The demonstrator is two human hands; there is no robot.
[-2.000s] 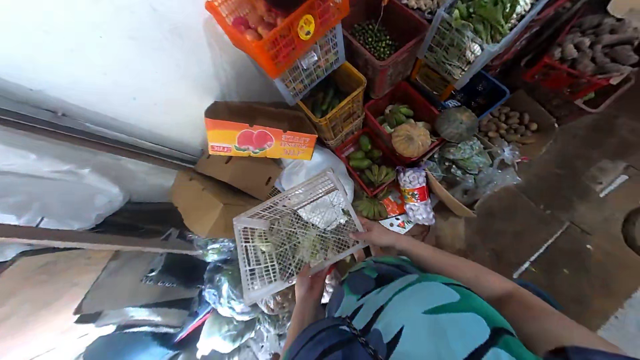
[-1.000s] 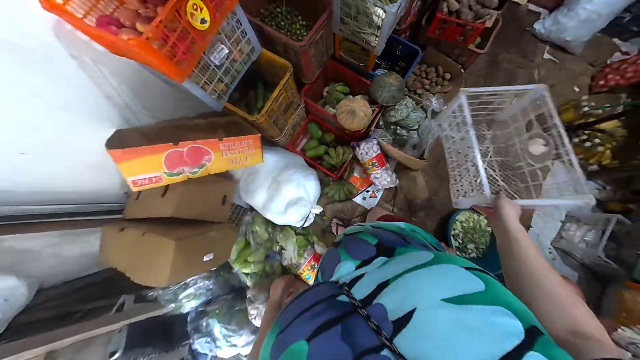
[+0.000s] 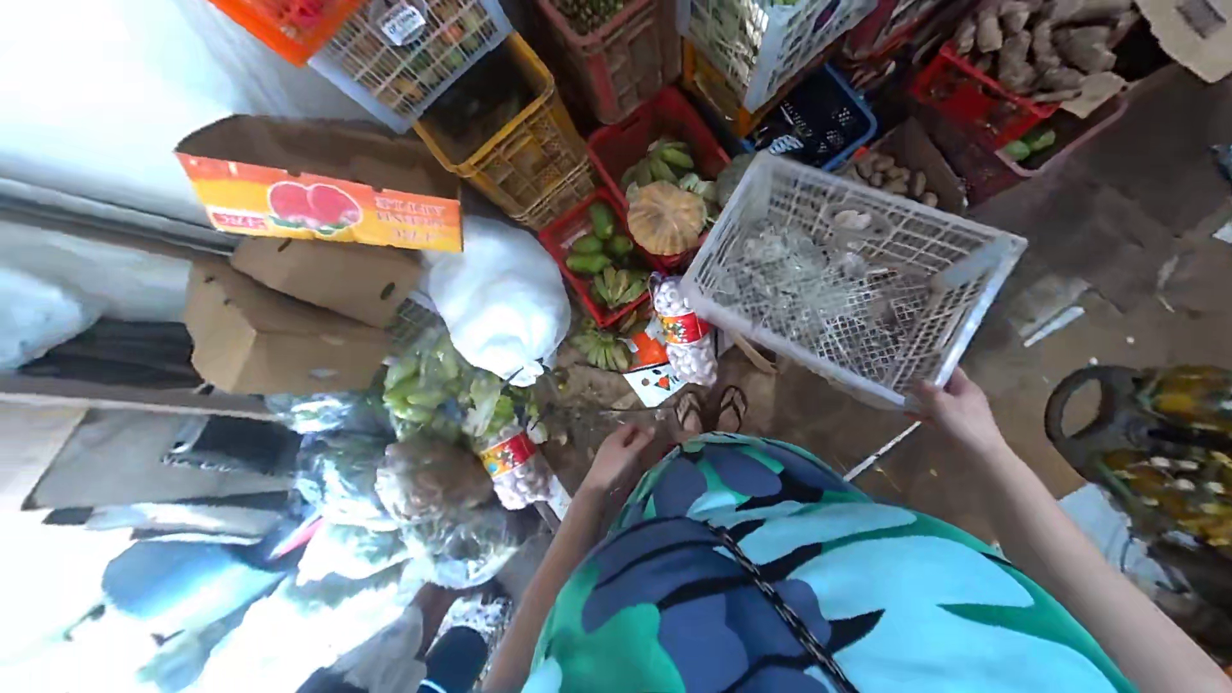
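My right hand (image 3: 958, 412) grips the near right corner of a white plastic lattice crate (image 3: 857, 371), which is tilted and shows its inside. Through its mesh the floor and things behind it show; whether anything lies in it I cannot tell. My left hand (image 3: 621, 457) hangs in front of my body with curled fingers and no object seen in it. Close ahead of that hand are a net bag of garlic (image 3: 691, 361) and my sandalled feet (image 3: 710, 409). A second red-labelled net bag (image 3: 520, 481) lies to its left.
Red crates hold green vegetables and a pumpkin (image 3: 666, 219). A yellow crate (image 3: 539, 154), a blue crate (image 3: 833, 115) and a ginger crate (image 3: 982, 101) stand beyond. At left are a fruit carton (image 3: 318, 207), a white bag (image 3: 500, 294) and bagged vegetables (image 3: 419, 385).
Two seconds ago both hands were at the crate; now only my right hand holds it. Since a second ago the crate has come back left, over the potatoes' edge. The view has shifted.
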